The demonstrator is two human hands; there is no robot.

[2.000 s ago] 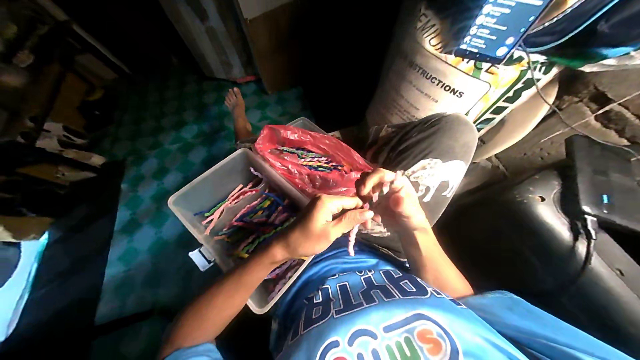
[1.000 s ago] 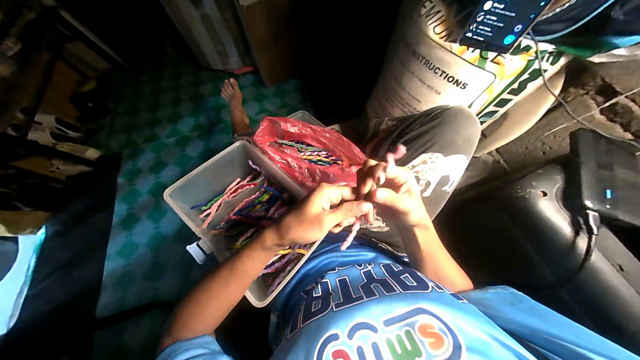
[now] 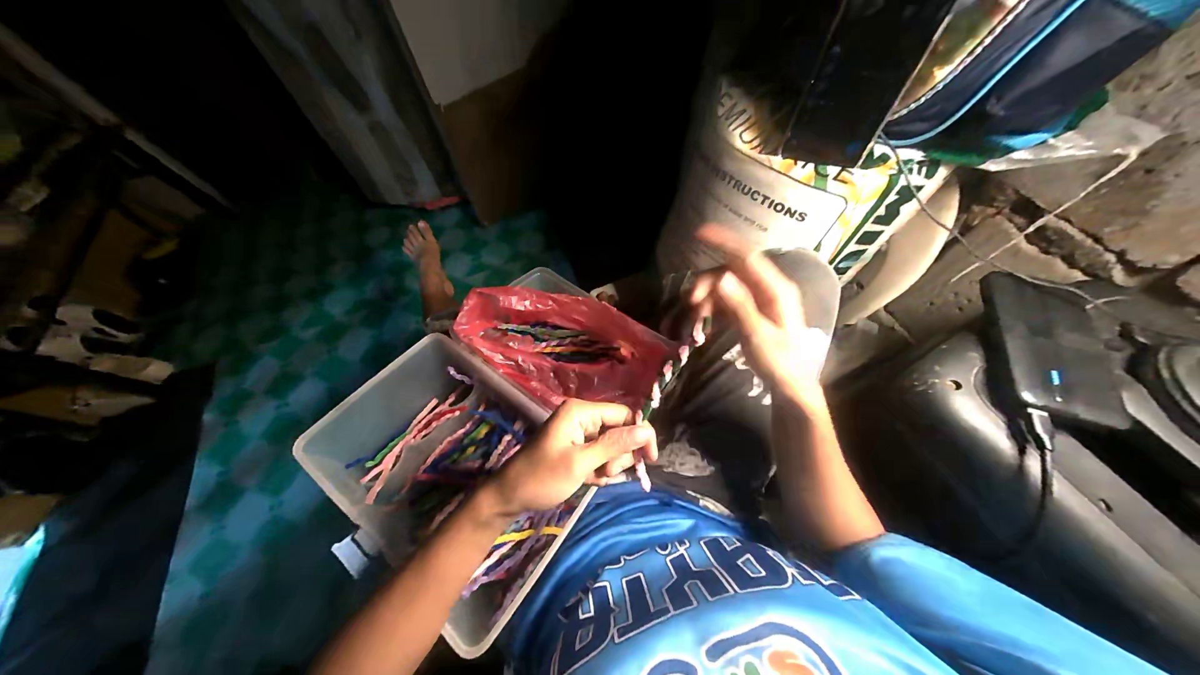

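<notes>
My left hand (image 3: 586, 441) pinches the lower part of a twisted pink, white and dark green cord (image 3: 667, 375), whose short end hangs below the fingers. My right hand (image 3: 750, 305) is raised above, at the cord's upper end; its fingers are blurred, and whether they grip the cord cannot be told. Left of my lap is a clear plastic box (image 3: 361, 398) with many colored twisted cords (image 3: 469, 441). A red plastic bag (image 3: 600, 375) holding more cords (image 3: 553, 339) rests at the box's far side, close beyond my left hand.
A printed sack (image 3: 750, 202) stands past my knee. A black device with a cable (image 3: 1050, 347) lies on a black rounded object (image 3: 966, 441) at right. A dark screen (image 3: 834, 75) hangs at top. A bare foot (image 3: 424, 248) rests on the green patterned floor (image 3: 253, 441).
My hands were close together around the cord; now my right hand has moved up and away from my left, and a longer stretch of cord shows between them.
</notes>
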